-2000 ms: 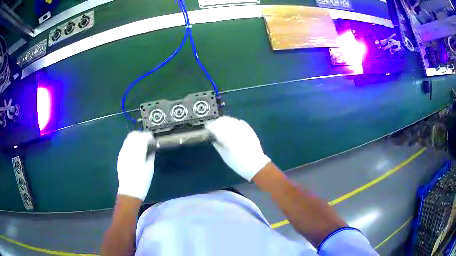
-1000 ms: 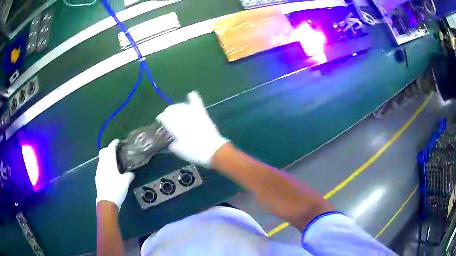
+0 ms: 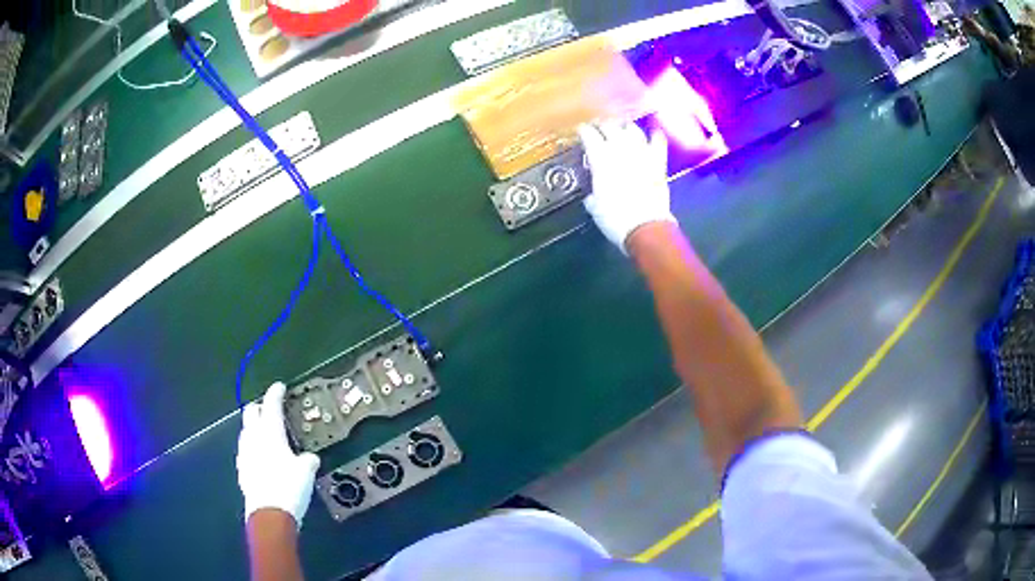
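Note:
My left hand [image 3: 274, 460], in a white glove, holds the left end of the grey pneumatic fixture [image 3: 361, 395]. The fixture lies on the bench, its wavy-edged top and pale pads uncovered. The silver three-hole tray [image 3: 387, 466] lies just in front of it, near the bench edge. My right hand [image 3: 629, 182], also gloved, is on the right end of a grey three-ring module [image 3: 523, 200] by the glowing curing unit. Two of its rings show; my fingers hide the rest.
A yellow-brown board [image 3: 536, 102] lies behind the module. The right curing unit [image 3: 743, 97] and the left one [image 3: 48, 448] glow violet. A blue hose [image 3: 297, 179] splits towards the fixture. More flat modules [image 3: 261, 161] and a red-and-white round tub [image 3: 319, 14] lie farther back.
The blurred grey piece between my hands is gone and the fixture's pads show. My right hand has moved away to the module by the right curing unit. My left hand stays at the fixture.

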